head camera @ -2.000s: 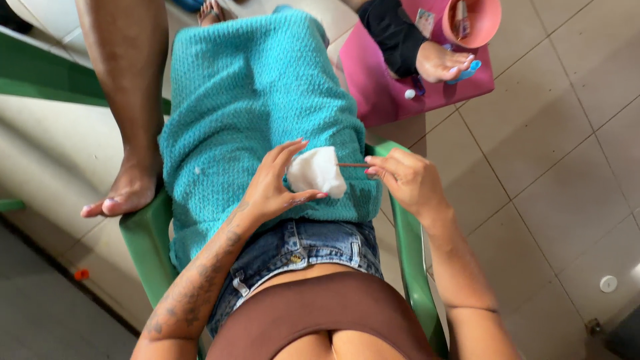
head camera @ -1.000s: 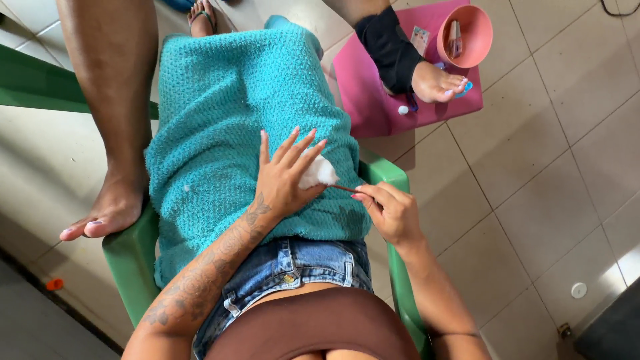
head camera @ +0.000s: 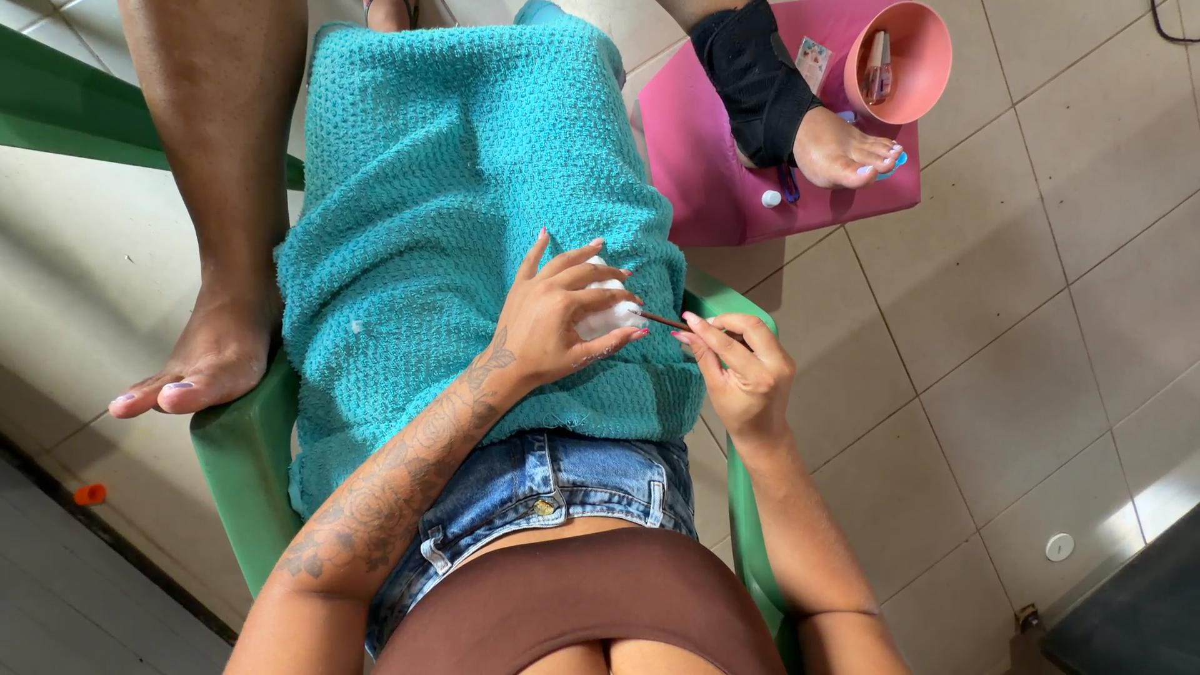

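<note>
My left hand [head camera: 562,314] holds a wad of white cotton [head camera: 609,314] over my lap, fingers spread across it and thumb below. A thin brown stick [head camera: 664,321] is pinched between the thumb and fingers of my right hand [head camera: 745,366], its far tip at the cotton. Under both hands a turquoise towel [head camera: 469,187] covers my lap. Another person's foot [head camera: 844,150], with light-painted toenails and a black ankle wrap [head camera: 759,84], rests on a pink padded stool [head camera: 694,169]. A second bare foot [head camera: 206,356] is at the left, by the chair's armrest.
On the stool stand a pink bowl [head camera: 928,75] holding nail polish bottles [head camera: 878,70], a small card [head camera: 812,64] and a white cap [head camera: 771,199]. Green chair arms [head camera: 248,459] flank me. An orange item [head camera: 90,494] and a white disc [head camera: 1059,547] lie on the tiled floor.
My left hand has turned from gripping the cotton at its sides to lying over it with fingers spread. The stick stays in my right hand, its tip at the cotton.
</note>
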